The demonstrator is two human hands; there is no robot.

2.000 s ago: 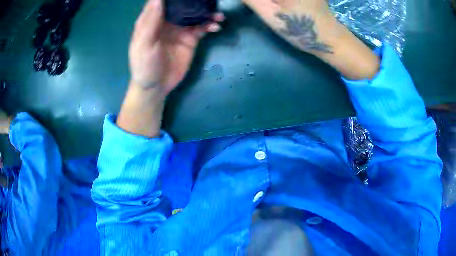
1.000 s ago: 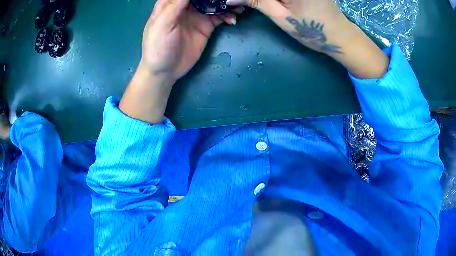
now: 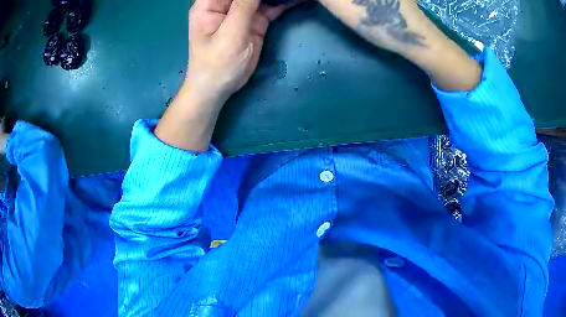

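A black round unit [image 3: 279,2] shows only as a dark sliver at the top edge of the picture; the rest is cut off. My left hand [image 3: 229,46] is at top centre, its fingers bent around the near side of the unit. My right hand [image 3: 341,7] is mostly out of the picture at the top; its wrist and tattooed forearm come in from the right, and its fingers are cut off. Whether it holds anything is hidden.
Several shiny black units [image 3: 73,51] sit in a cluster on the dark green table [image 3: 347,105] at upper left. A crinkled clear bag [image 3: 481,21] lies at upper right. Another person's blue sleeve [image 3: 37,217] is at left. Clear plastic with dark pieces [image 3: 451,173] shows below the table edge.
The unit and both hands have moved up, largely out of the picture. My left hand has turned from palm showing to its back showing, fingers curled in.
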